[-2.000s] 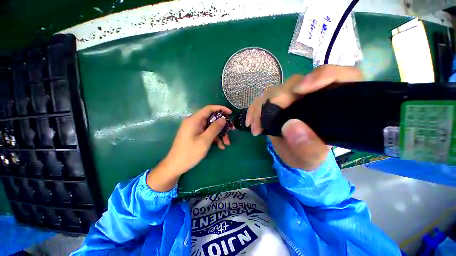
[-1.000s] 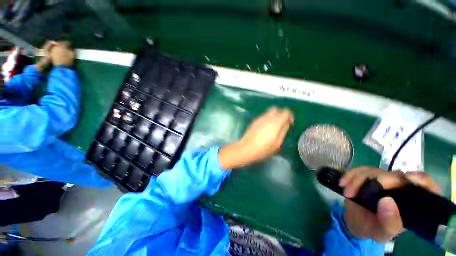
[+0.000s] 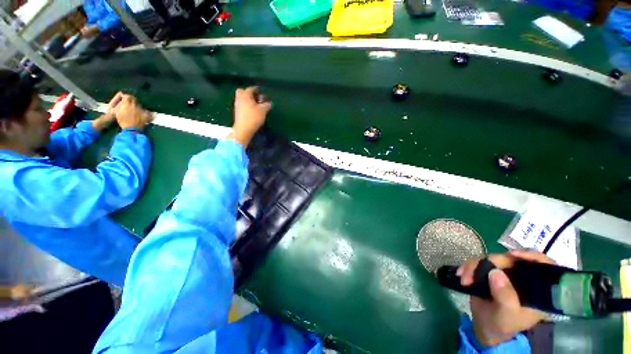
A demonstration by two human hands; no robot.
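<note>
My left hand (image 3: 250, 114) is stretched out over the conveyor belt (image 3: 318, 90), beyond the black compartment tray (image 3: 284, 183). A small dark unit (image 3: 259, 95) shows at its fingertips, partly hidden and blurred. My right hand (image 3: 501, 297) grips the black electric screwdriver (image 3: 540, 285), which lies nearly level with its nose to the left. The nose overlaps the near edge of the round, silver-grey screw dish (image 3: 451, 242) in view; contact cannot be told. My left sleeve hides part of the tray.
Several dark units, one nearer (image 3: 506, 162), lie scattered on the belt. A white rail (image 3: 415, 176) edges it. Plastic bags (image 3: 540, 231) and the driver cord (image 3: 564, 228) lie beyond the dish. Another person (image 3: 69, 173) works at left. Green and yellow trays (image 3: 360, 17) stand across the belt.
The view has swung left and up. My left hand has gone from the unit at the screwdriver nose, across the bench, to over the belt. My right hand still holds the screwdriver, now by the dish.
</note>
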